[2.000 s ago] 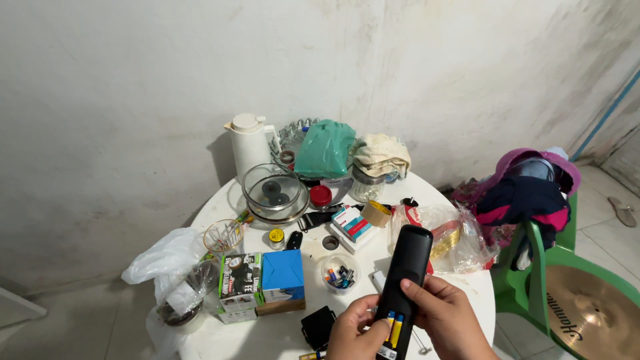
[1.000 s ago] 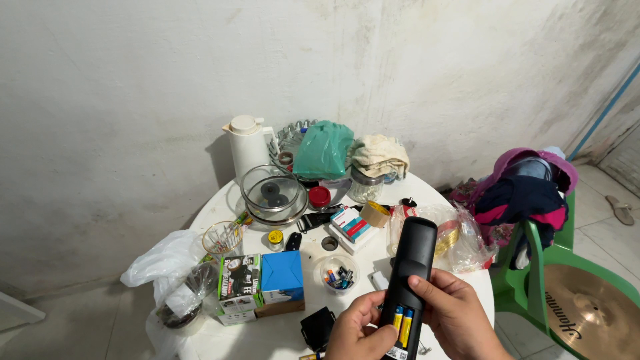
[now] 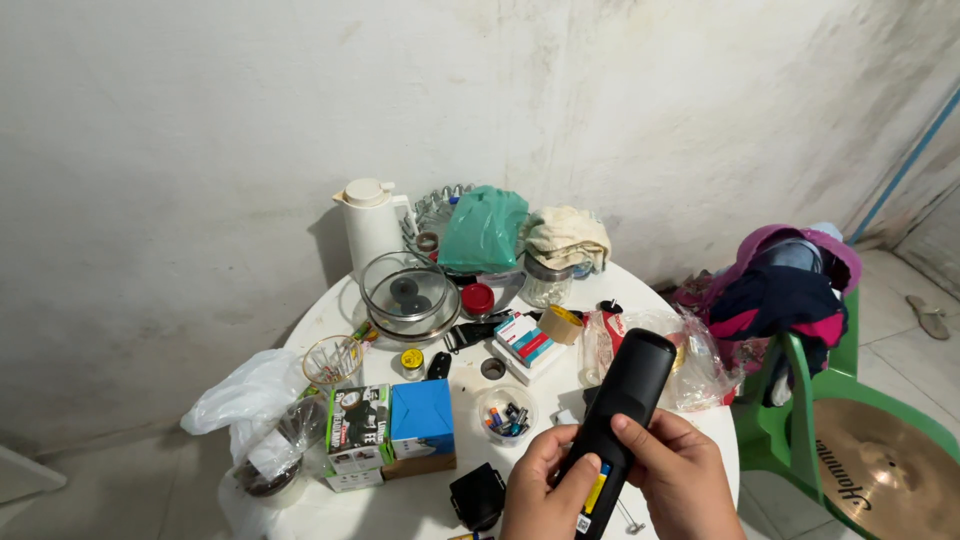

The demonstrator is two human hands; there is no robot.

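Observation:
Both my hands hold a black remote control above the near right part of the white round table, its back toward me. The battery bay at its lower end is uncovered, and a yellow and blue battery shows in it. My left hand grips the lower left side, its thumb over part of the bay. My right hand holds the right side, thumb on the back above the bay. A clear tub of loose batteries stands left of the remote, and a black case lies nearer me.
A blue box and a headlamp box stand at left. Behind are glass lids, a white thermos jug, a green bag and a tape roll. At right, a green chair holds clothes and a cymbal.
The remote has tilted further, its top end leaning right. My left thumb now covers more of the battery bay, where two batteries showed a second ago.

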